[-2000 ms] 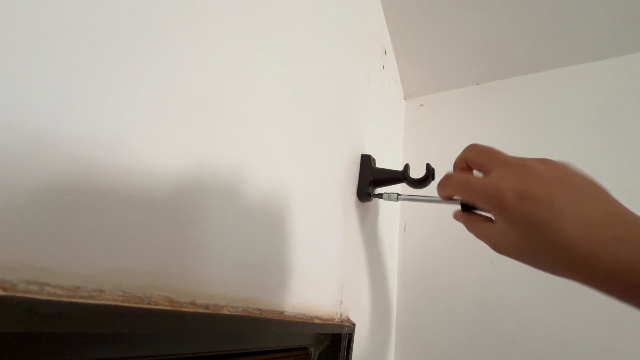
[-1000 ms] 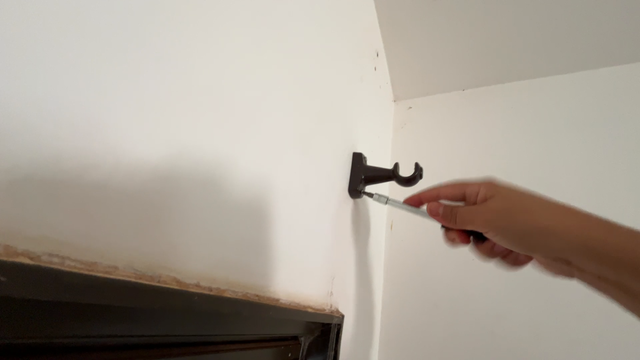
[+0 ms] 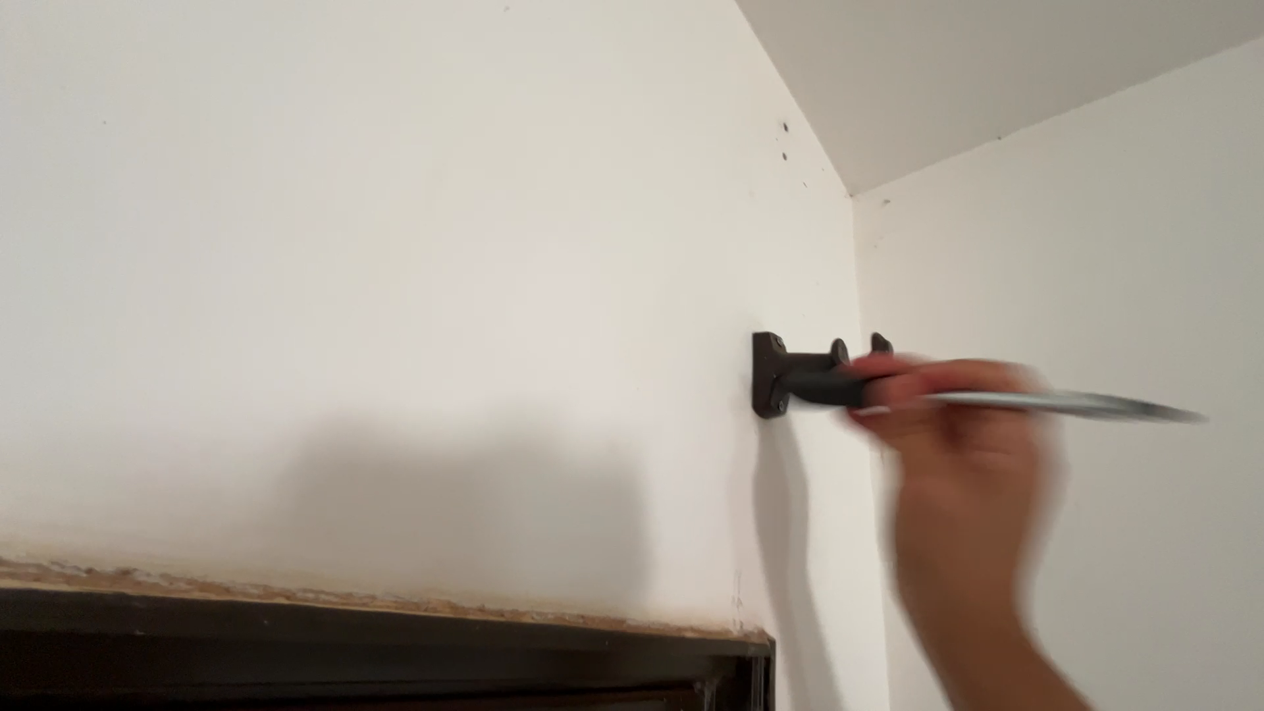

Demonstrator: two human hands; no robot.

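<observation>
A dark curtain rod bracket (image 3: 768,373) is mounted on the white wall near the corner, its open hook partly behind my fingers. My right hand (image 3: 948,405) holds a screwdriver (image 3: 1027,400) by its black handle. The handle end points left at the bracket's base, and the blurred metal shaft points right, away from the wall. Whether the handle touches the bracket I cannot tell. A screw head (image 3: 780,405) shows low on the bracket's plate. My left hand is not in view.
Below left runs a dark frame (image 3: 395,622) with a rough, chipped upper edge. The side wall (image 3: 1086,257) meets the bracket's wall just right of the bracket, under the ceiling (image 3: 1007,69). Small holes mark the wall above the bracket.
The screwdriver has turned around: its tip was at the bracket's lower screw in both earlier frames, and now its handle end faces the bracket. My right hand has moved up close beside the hook.
</observation>
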